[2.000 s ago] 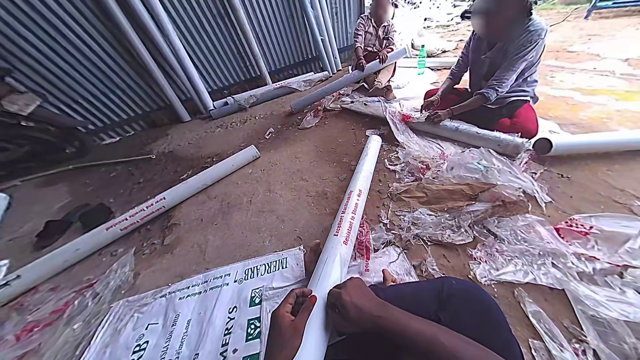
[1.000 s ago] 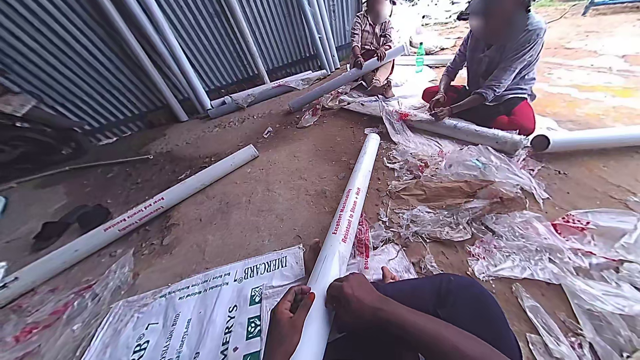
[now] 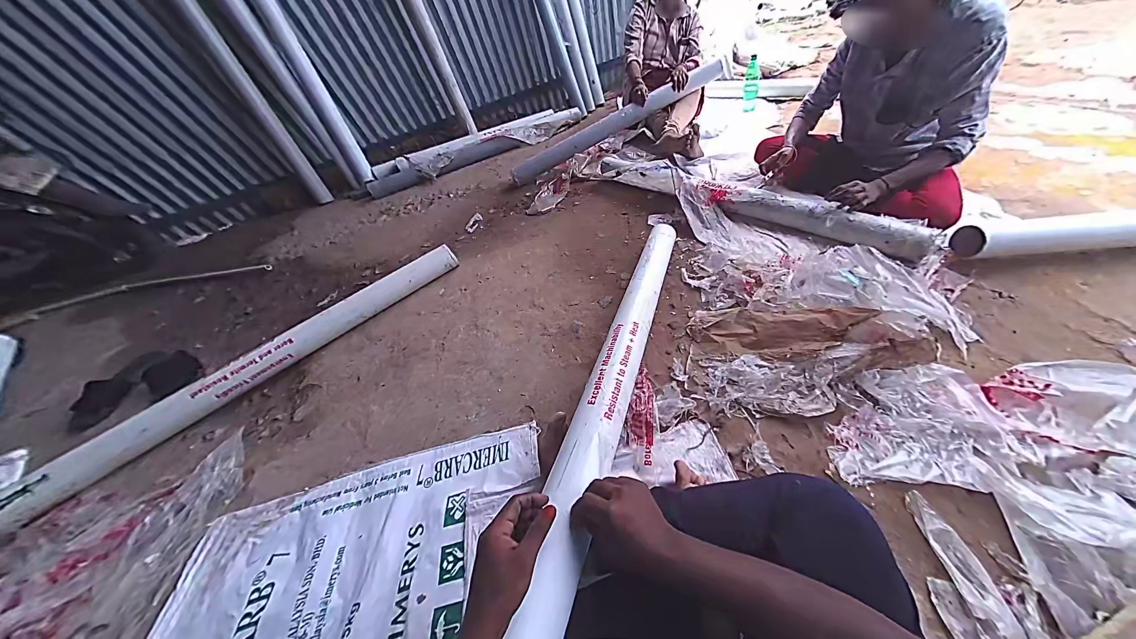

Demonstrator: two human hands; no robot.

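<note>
A long white plastic pipe (image 3: 612,382) with red print, which seems wrapped in clear film, runs from the bottom edge up past my folded leg. On its left side rests my left hand (image 3: 510,559), thumb and forefinger near each other at the pipe's surface; whether they pinch the film I cannot tell. My right hand (image 3: 621,519) lies against the pipe's right side, fingers curled, fingertips hidden. Beneath the pipe and my left hand a printed white woven sack (image 3: 355,532) is spread on the ground.
Another white pipe (image 3: 266,373) lies at left beside dark cloth (image 3: 133,386). Torn plastic film (image 3: 887,382) covers ground at right. Two people sit ahead; one handles a film-covered pipe (image 3: 799,213), the other holds a grey pipe (image 3: 621,120). More pipes lean on a corrugated metal wall (image 3: 373,71).
</note>
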